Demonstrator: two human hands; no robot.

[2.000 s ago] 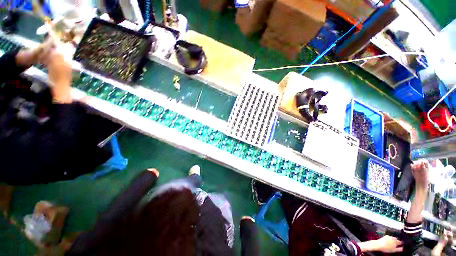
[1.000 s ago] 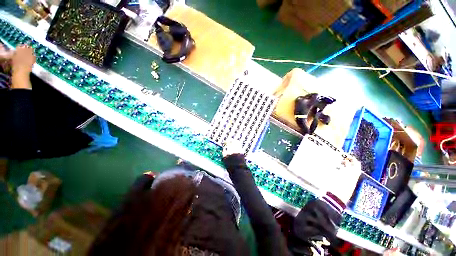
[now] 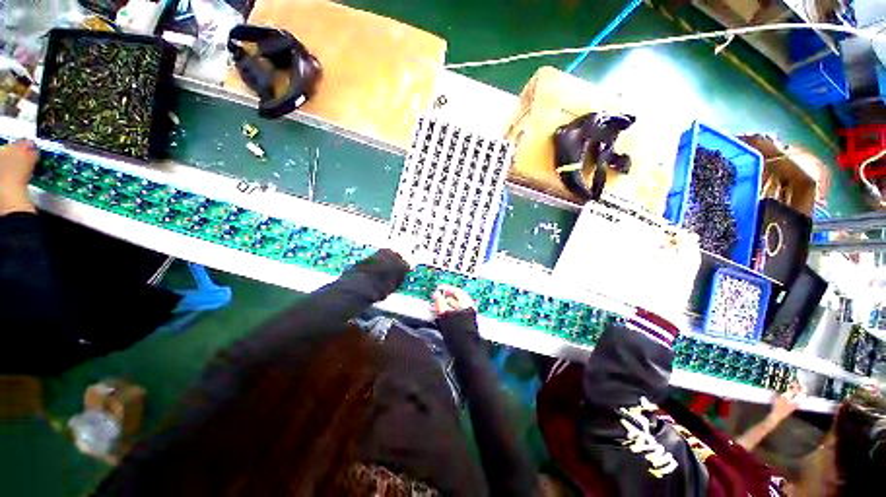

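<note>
A row of green circuit boards (image 3: 544,313) runs along the silver rail in front of me. My left hand (image 3: 410,256) is small and mostly hidden by its dark sleeve, at the lower edge of the white component tray (image 3: 449,184). My right hand (image 3: 451,299) is over the boards just right of it, fingers bent. Whether either hand holds a part is too small and blurred to see. The tray has rows of dark parts and lies partly on a blue bin.
A black bin of yellow-green pieces (image 3: 102,95) stands at left. Black objects (image 3: 277,70) lie on cardboard. A white sheet (image 3: 622,260), a blue bin of dark parts (image 3: 714,199) and a blue bin of pale parts (image 3: 736,303) are at right. Neighbouring workers are on both sides.
My left hand has risen from low by my lap to the tray's lower edge. My right hand has moved from the tray down to the boards. The view has turned.
</note>
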